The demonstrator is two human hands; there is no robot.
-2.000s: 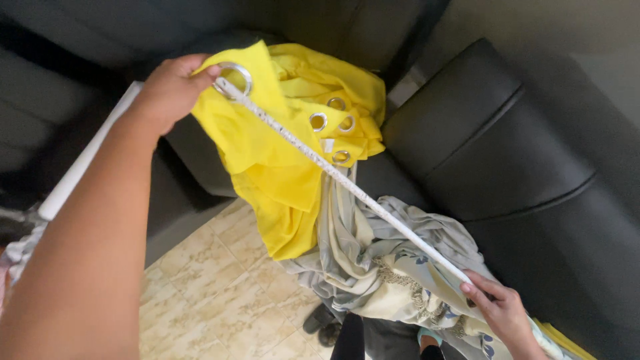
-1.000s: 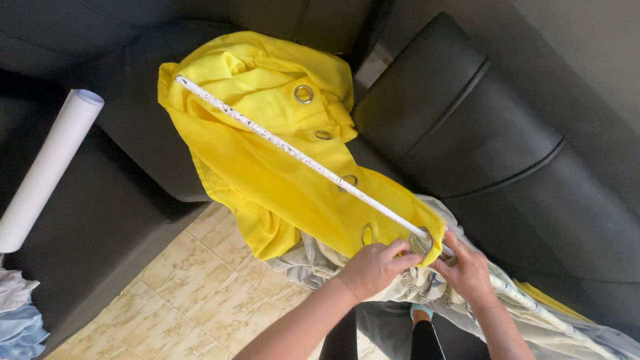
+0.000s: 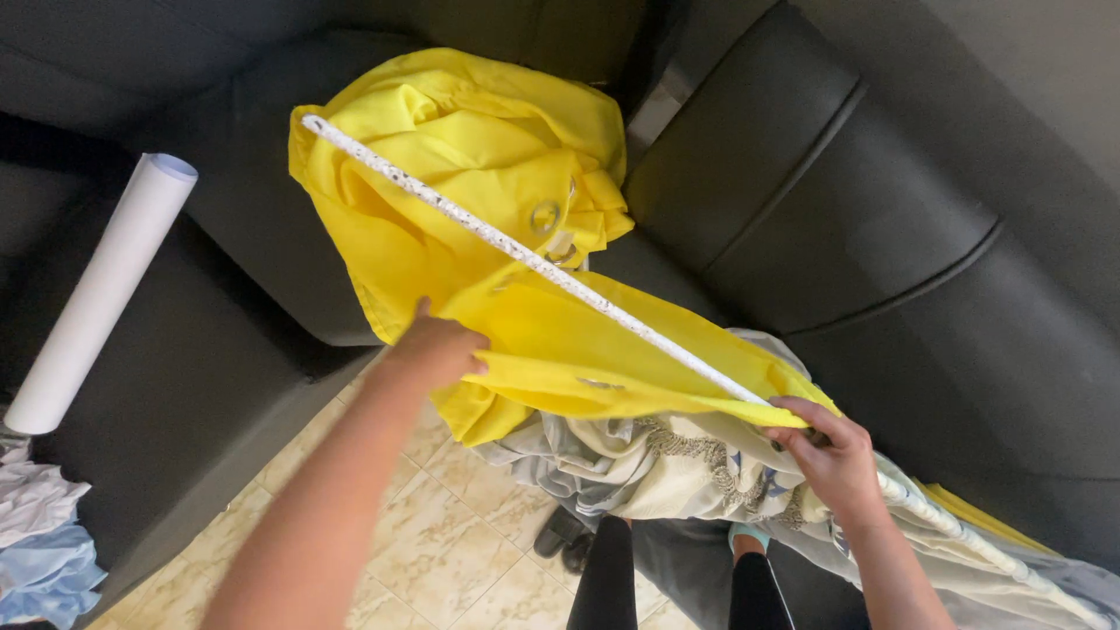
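Observation:
A white speckled rod (image 3: 525,254) runs slantwise over a yellow eyelet curtain (image 3: 490,105) bunched on the black sofa. My right hand (image 3: 827,451) grips the curtain's top edge together with the rod near its lower right part. At the curtain's near edge, my left hand (image 3: 437,350) pinches the fabric between thumb and fingers. A metal eyelet (image 3: 544,217) shows in the folds, and another lies along the edge between my hands. Below my right hand the rod carries a gathered grey and cream patterned curtain (image 3: 647,472).
Black sofa cushions (image 3: 814,175) surround the fabric. A white paper roll (image 3: 101,293) lies on the left seat, with crumpled pink and blue cloth (image 3: 44,542) below it. Tiled floor (image 3: 446,542), dark shoes (image 3: 560,534) and my legs show at the bottom.
My left hand has moved left along the curtain's edge from beside my right hand. Two seconds ago it held the rod's upper end at an eyelet. The edge is now stretched between both hands.

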